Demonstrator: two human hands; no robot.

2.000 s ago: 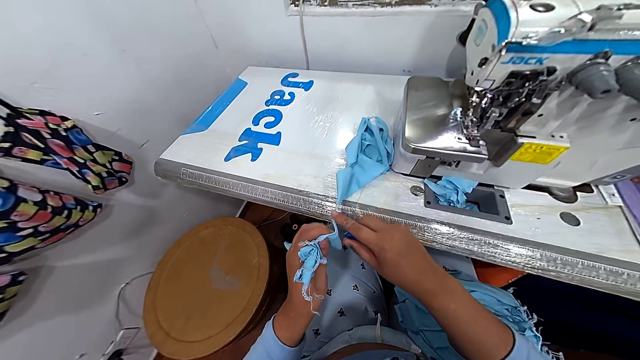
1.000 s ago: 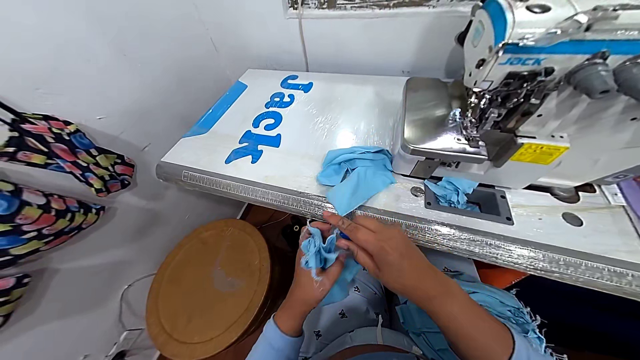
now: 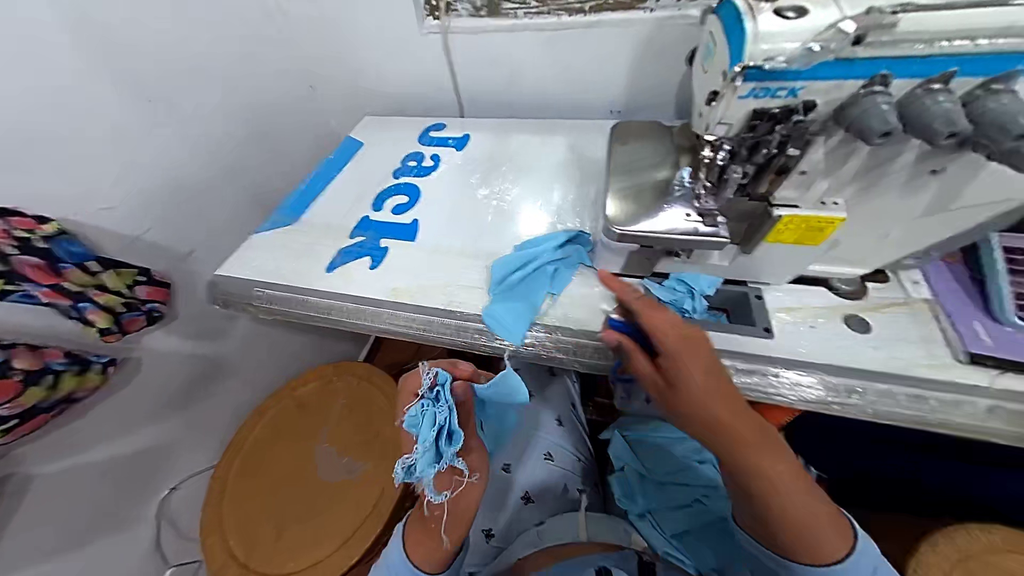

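My left hand (image 3: 456, 424) is closed on a bunched light blue fabric piece (image 3: 436, 432) with frayed, thready edges, over my lap. Another flap of the blue fabric (image 3: 502, 392) hangs from its fingers, just below the table edge. My right hand (image 3: 660, 344) is raised over the front edge of the table, with a small blue tool (image 3: 630, 330), partly hidden, held in it; its kind is unclear. A separate light blue cloth (image 3: 532, 280) lies on the table left of the overlock sewing machine (image 3: 760, 152). More blue fabric (image 3: 686, 294) sits by the opening under the machine.
The white table (image 3: 480, 200) has a plastic-wrapped front edge. A round brown stool (image 3: 308, 472) stands at lower left, and patterned fabric (image 3: 72, 272) hangs at far left. Blue fabric (image 3: 672, 488) lies on my lap's right side. A purple object (image 3: 972, 304) is at right.
My right hand has moved away from my left, to the right and up. The cloth piece on the table has shifted and spread differently. My left hand has moved left, still holding the bunched fabric.
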